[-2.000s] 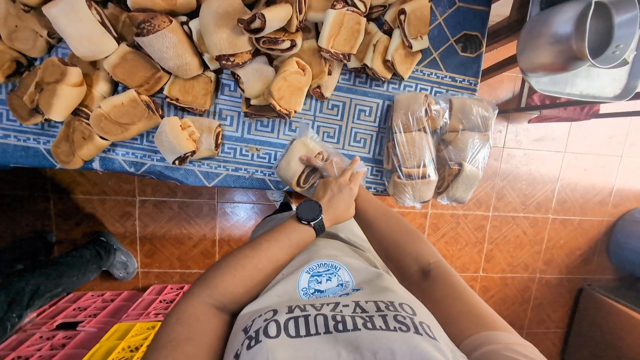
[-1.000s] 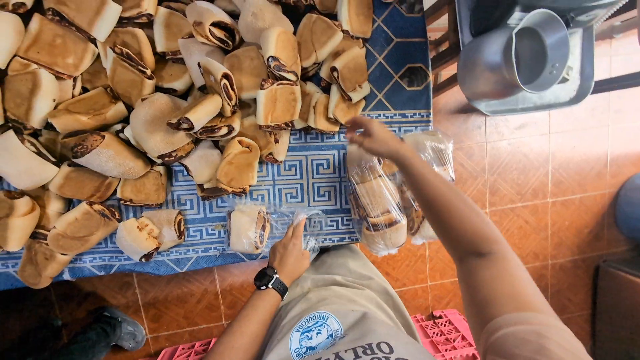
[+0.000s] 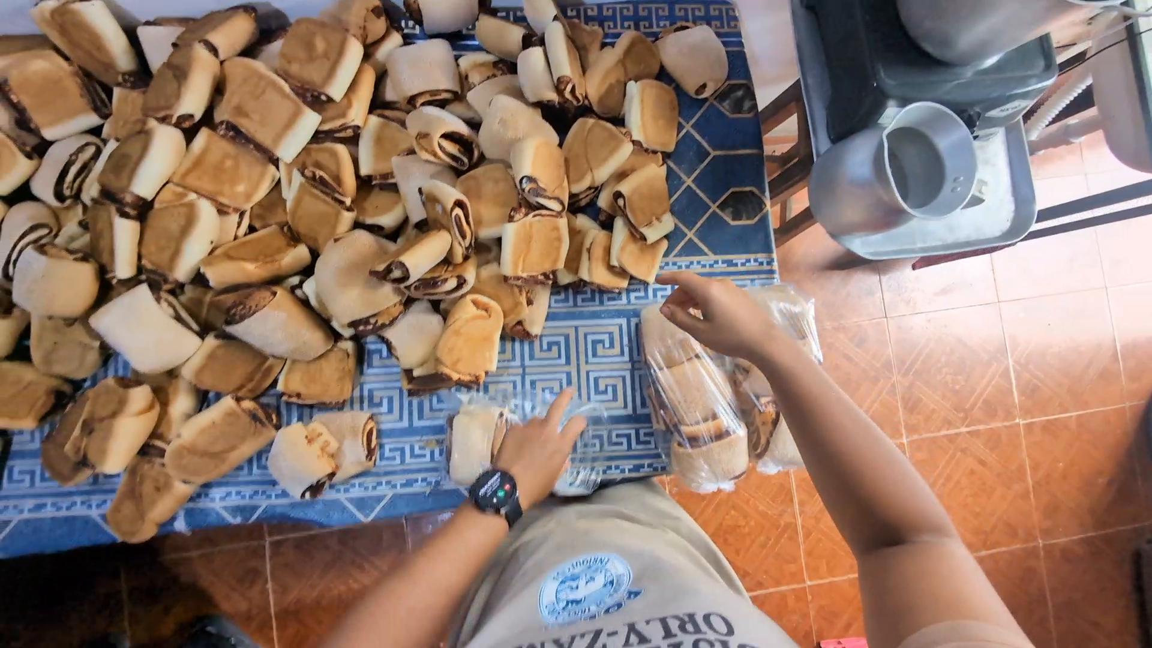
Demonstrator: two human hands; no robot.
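Many rolled pastries with dark filling (image 3: 261,256) lie heaped over the left and middle of the cloth-covered table. My left hand (image 3: 537,450), with a watch at the wrist, rests on a clear plastic bag (image 3: 585,432) near the front edge; one pastry roll (image 3: 474,443) lies in the bag's left part. Whether its fingers pinch the film cannot be told. My right hand (image 3: 715,310) hovers with bent fingers just right of the heap, over the top of a filled clear bag of rolls (image 3: 697,405). A second filled bag (image 3: 778,360) lies beside it, partly behind my forearm.
A blue patterned tablecloth (image 3: 720,180) covers the table. At the upper right, a metal pitcher (image 3: 864,184) stands on a metal tray (image 3: 999,207) beside a dark appliance (image 3: 837,54). Tiled floor (image 3: 954,378) shows beyond the table's right edge.
Two seconds ago both hands were together at the bag with the roll. My right hand has since moved away towards the heap's right side, while my left hand has stayed at the bag.
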